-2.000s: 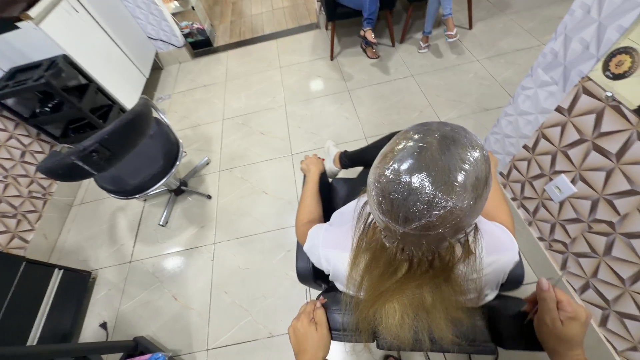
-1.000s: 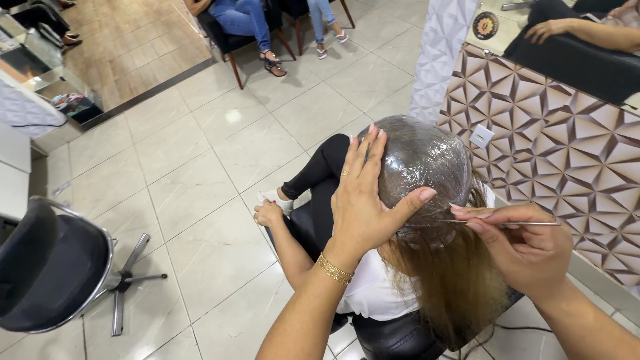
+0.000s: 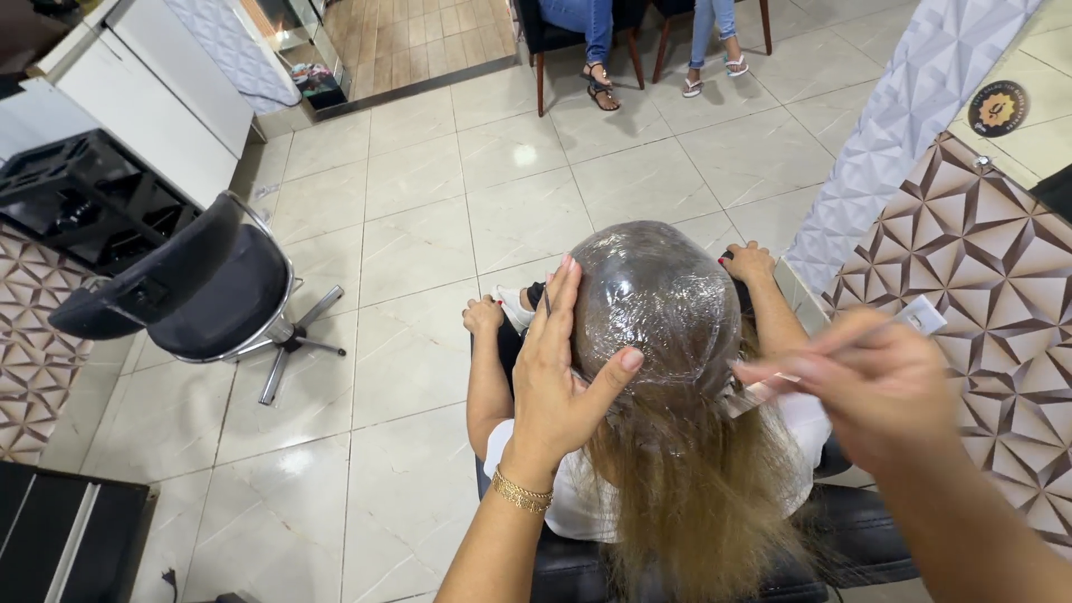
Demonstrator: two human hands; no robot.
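Note:
A seated person's head is covered by a clear plastic film cap [image 3: 662, 306], with long blond hair [image 3: 695, 494] hanging loose below its edge. My left hand [image 3: 557, 377] lies along the left side of the cap, fingers pointing up and thumb across the lower part; a thin dark tip shows by the fingers. My right hand [image 3: 875, 389], blurred, is at the cap's lower right edge. It pinches a thin, pale tool [image 3: 758, 394], possibly a tail comb, whose flat end touches the hair there; its exact kind is unclear.
A black salon chair [image 3: 222, 285] on a metal base stands at the left, beside a black trolley [image 3: 92, 205]. A dark cabinet [image 3: 75, 528] is at lower left. Two other seated people's legs [image 3: 586, 33] show at the top. A wall with geometric panels [image 3: 997, 335] runs along the right.
Two seconds ago my hands were low on either side of the person, away from the cap. A second ago both were at the cap. The view has swung left since then.

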